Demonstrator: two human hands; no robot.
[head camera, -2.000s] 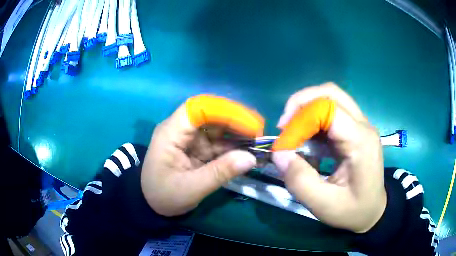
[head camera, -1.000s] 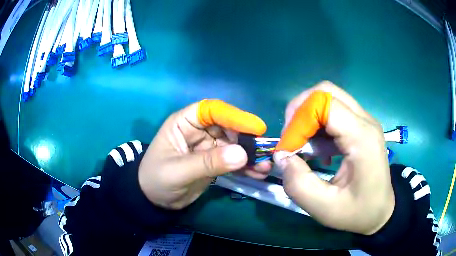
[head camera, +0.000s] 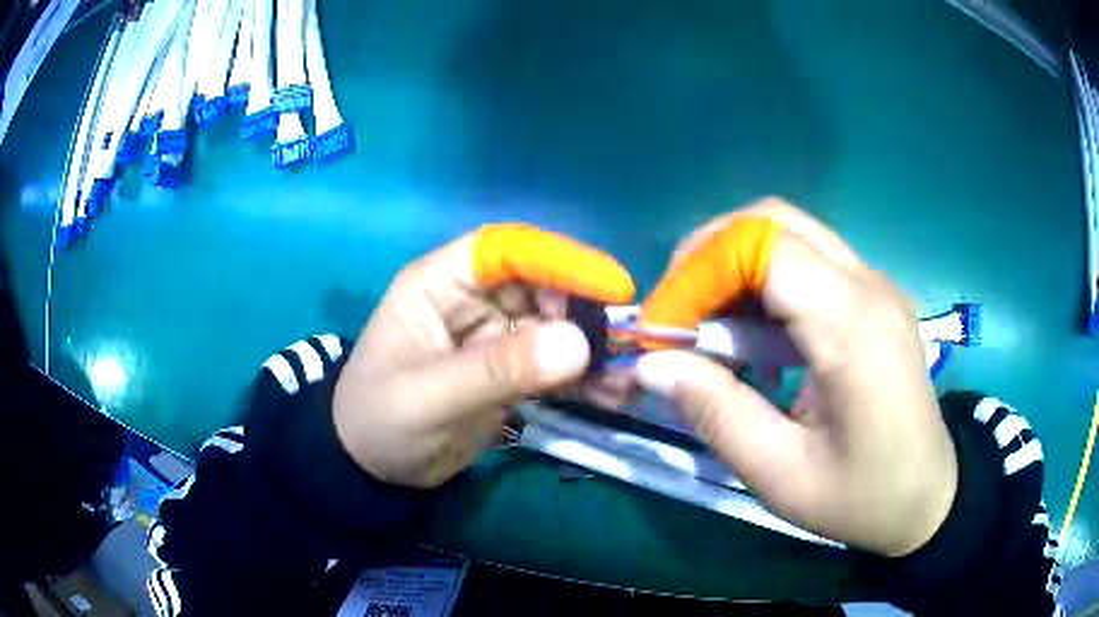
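Observation:
My left hand (head camera: 452, 362), with an orange finger cot on the index finger, pinches a small black connector housing (head camera: 588, 331) between thumb and index finger. Thin coloured wires (head camera: 645, 338) run from the housing's right side towards a white sleeve (head camera: 747, 340). My right hand (head camera: 807, 374), also with an orange cot, holds the wires between index finger and thumb; the fingertips are blurred. The sleeve passes behind the right hand. A blue connector (head camera: 967, 324) on a white length shows to the right of that hand. The wire tips are hidden.
A fanned pile of white harnesses with blue connectors (head camera: 289, 99) lies at the upper left of the green bench (head camera: 482, 157). More white lengths (head camera: 651, 464) lie below my hands, others at the right edge (head camera: 1089, 217). A printed label sheet (head camera: 404, 588) is at the near edge.
Both hands stay close together at the housing. The right fingertips have moved slightly left towards it and up. The wires between the hands have shifted, and the black housing shows more clearly than at first.

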